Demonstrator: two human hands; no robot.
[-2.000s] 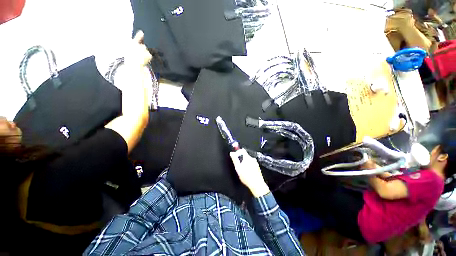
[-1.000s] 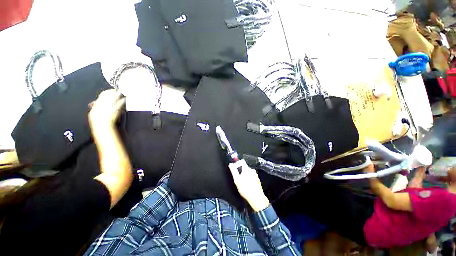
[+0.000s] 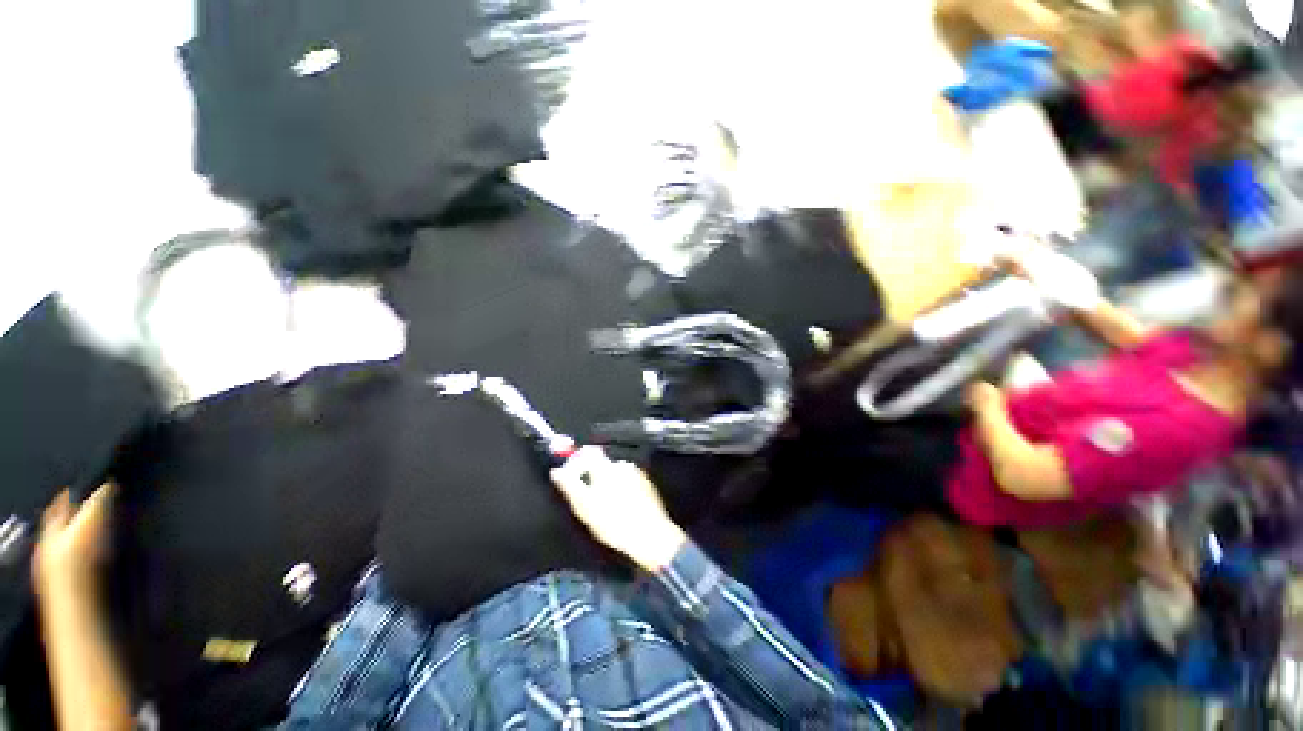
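Observation:
The picture is blurred. A black tote bag [image 3: 486, 314] lies flat in front of me, its white logo [image 3: 456, 383] near the left and its film-wrapped handles [image 3: 765, 386] lying to the right. My right hand [image 3: 615, 503] is closed around small thread snips [image 3: 525, 414] with a pale blade end and a red part at the grip. The blade points up and left, close to the logo; I cannot tell if it touches the bag. My left hand is not in view; only the left plaid sleeve shows at the bottom.
Another person's arm [image 3: 83, 614] reaches over black bags [image 3: 243, 500] at left. A stack of black bags [image 3: 357, 136] lies at the back. Cardboard [image 3: 915, 243], a white looped fixture [image 3: 950, 350] and a person in a magenta shirt [image 3: 1115, 429] are at right.
The view has swung, shifting the scene left. My right hand still holds the snips, whose tip now shows nearer the logo. The neighbouring person's arm has moved lower left, off the wrapped handle.

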